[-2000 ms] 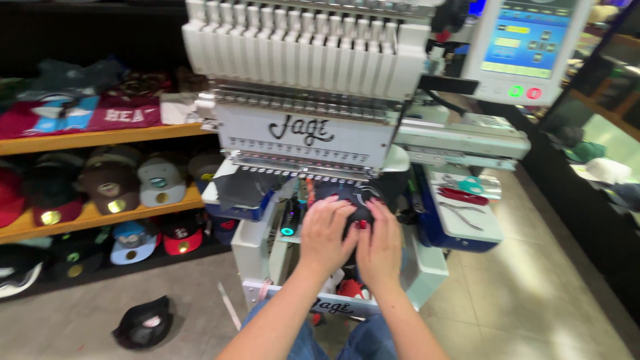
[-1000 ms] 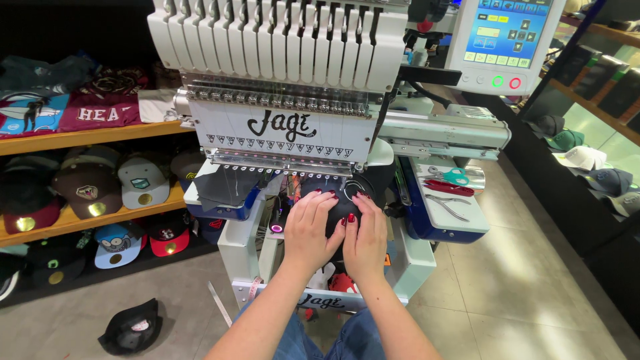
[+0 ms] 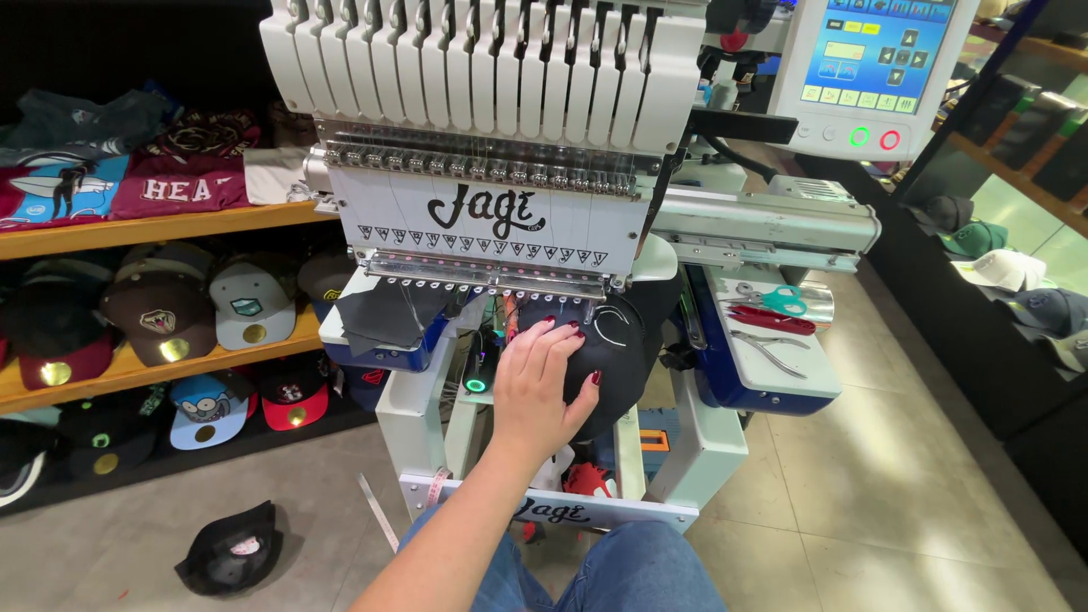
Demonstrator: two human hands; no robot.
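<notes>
A black cap (image 3: 608,374) sits beneath the needle row of a multi-needle embroidery machine (image 3: 489,212), with a curved white stitched line on its front. My left hand (image 3: 540,374) lies on the left part of the cap, fingers slightly spread and pressed on the fabric, just below the needles. My right hand is out of the frame. The machine's touch-screen control panel (image 3: 875,72) stands at upper right, with a green-ringed and a red-ringed button under the screen.
On the right side table (image 3: 769,387) lie teal-handled scissors (image 3: 778,299), a red-handled tool (image 3: 772,320) and metal pliers (image 3: 769,350). Dark fabric pieces (image 3: 391,314) rest on the left side table. Shelved caps (image 3: 157,302) stand at left; another black cap (image 3: 229,548) is on the floor.
Both hands were on the cap earlier; my right hand has left it and gone out of view. My left hand still rests on the cap.
</notes>
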